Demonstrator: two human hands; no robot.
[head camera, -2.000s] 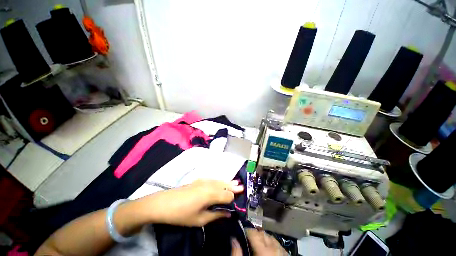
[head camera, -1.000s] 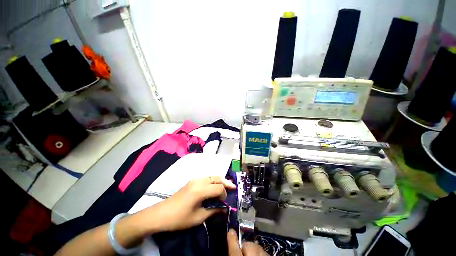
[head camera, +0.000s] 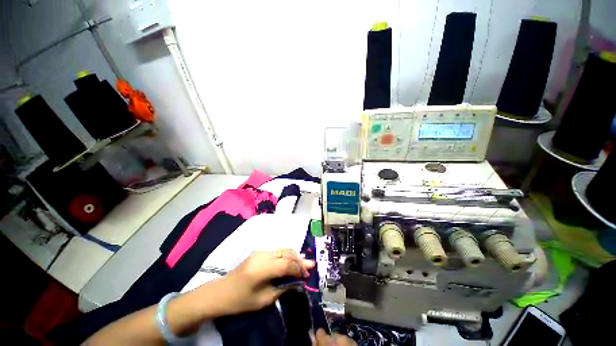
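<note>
My left hand (head camera: 267, 276), with a pale bracelet and a ring, pinches the black panel (head camera: 297, 314) just left of the needle area (head camera: 331, 260). A thin pink line shows on the dark cloth beside the fingertips. My right hand (head camera: 331, 339) is at the bottom edge, mostly cut off, its fingertips at the cloth's edge below the presser foot; its grip is hidden. The garment's white panel (head camera: 253, 240) and pink panel (head camera: 216, 216) lie left of the overlock machine (head camera: 419, 290). Black cloth with white line print (head camera: 378, 332) lies below the machine.
Tension dials (head camera: 427, 244) and a lit control panel (head camera: 427, 133) are on the machine. Black thread cones (head camera: 452, 61) stand behind it. A phone (head camera: 535, 330), green cloth (head camera: 550, 274) and dark cloth (head camera: 591, 304) lie right. More cones (head camera: 50, 128) stand far left.
The view has shifted, so the machine sits further left in the picture. My right hand has moved down and shows less. My left hand stays on the cloth beside the needle area.
</note>
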